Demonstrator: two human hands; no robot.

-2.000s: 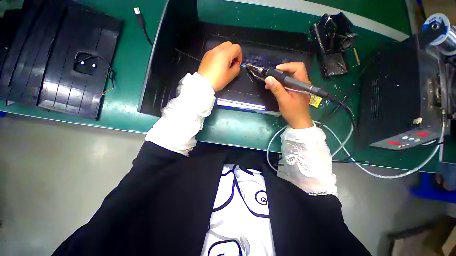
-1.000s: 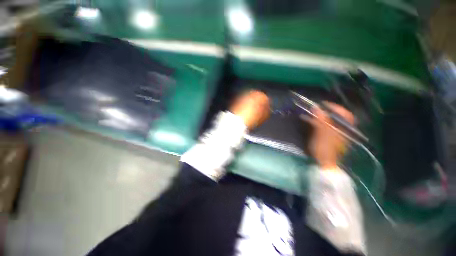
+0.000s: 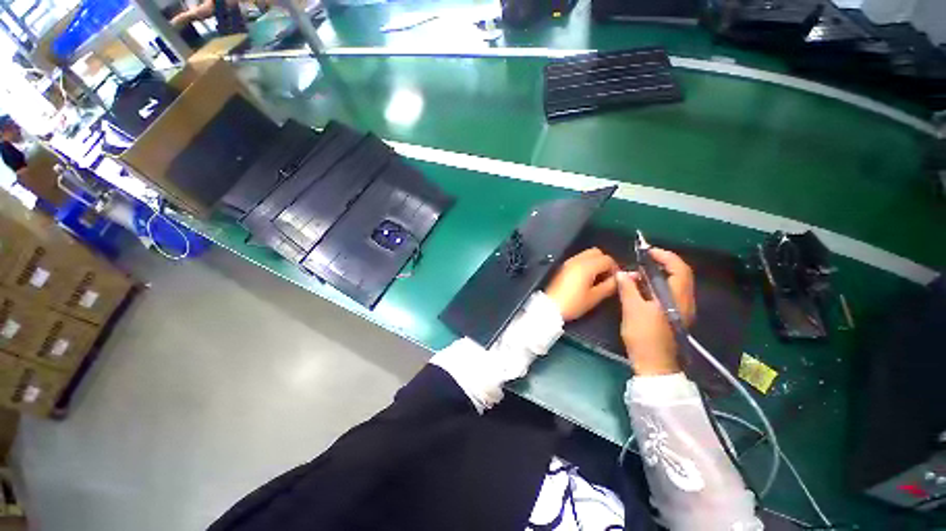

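Observation:
A flat black panel (image 3: pixel 716 301) lies on the green bench in front of me, with an upright black cover (image 3: pixel 529 259) leaning at its left side and a coiled black cable (image 3: pixel 513 253) on that cover. My right hand (image 3: pixel 656 311) holds the black soldering iron (image 3: pixel 664 285), its metal tip pointing up and away from me. My left hand (image 3: pixel 584 282) is over the panel's left part, fingers bent together near my right fingertips. Whether it pinches a wire is too small to tell.
Overlapping black panels (image 3: pixel 353 213) and an open carton (image 3: pixel 187 114) are at left. The iron stand (image 3: pixel 797 285), a yellow label (image 3: pixel 758 373) and the black station (image 3: pixel 908 404) are at right. Another panel (image 3: pixel 612 83) lies beyond. Stacked cartons (image 3: pixel 52 311) stand on the floor.
The view has swung left and up, showing more bench and floor. The iron's tip now points up and away, where it earlier pointed at my left fingertips. The upright cover now leans more open.

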